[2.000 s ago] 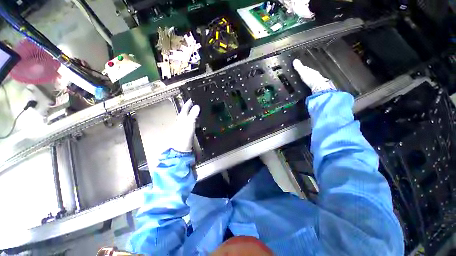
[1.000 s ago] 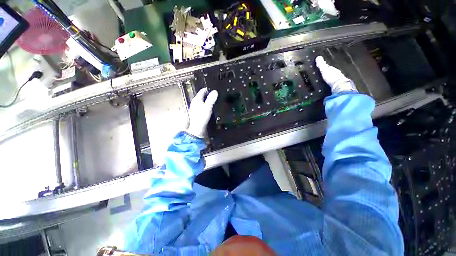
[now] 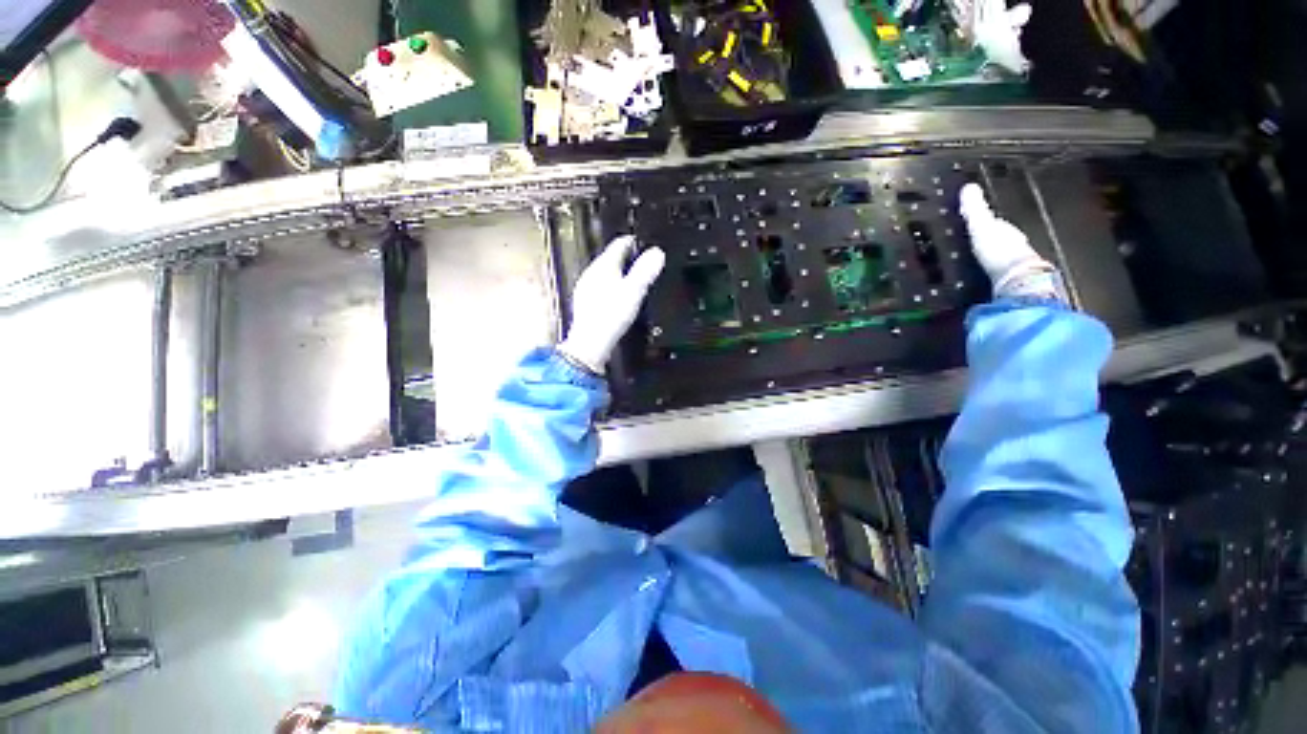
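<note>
A black studded cover plate (image 3: 810, 237) lies on the black carrier (image 3: 774, 370) between the conveyor rails. Green circuit board (image 3: 857, 275) shows through its cutouts and along its near edge. My white-gloved left hand (image 3: 612, 304) rests at the left end of the plate and carrier. My white-gloved right hand (image 3: 1003, 241) lies at the right end. Both hands look to grip the ends; the fingers' undersides are hidden.
Beyond the conveyor (image 3: 344, 466) stand a bin of pale metal pieces (image 3: 595, 79), a bin of black-and-yellow parts (image 3: 745, 65), a green sample board (image 3: 917, 43) and a control box (image 3: 416, 75). Black studded plates (image 3: 1218, 574) are stacked at lower right.
The view has turned, so the conveyor lies more level and the scene sits further right. Both hands remain at the plate's ends; no clear movement of the plate along the rails shows.
</note>
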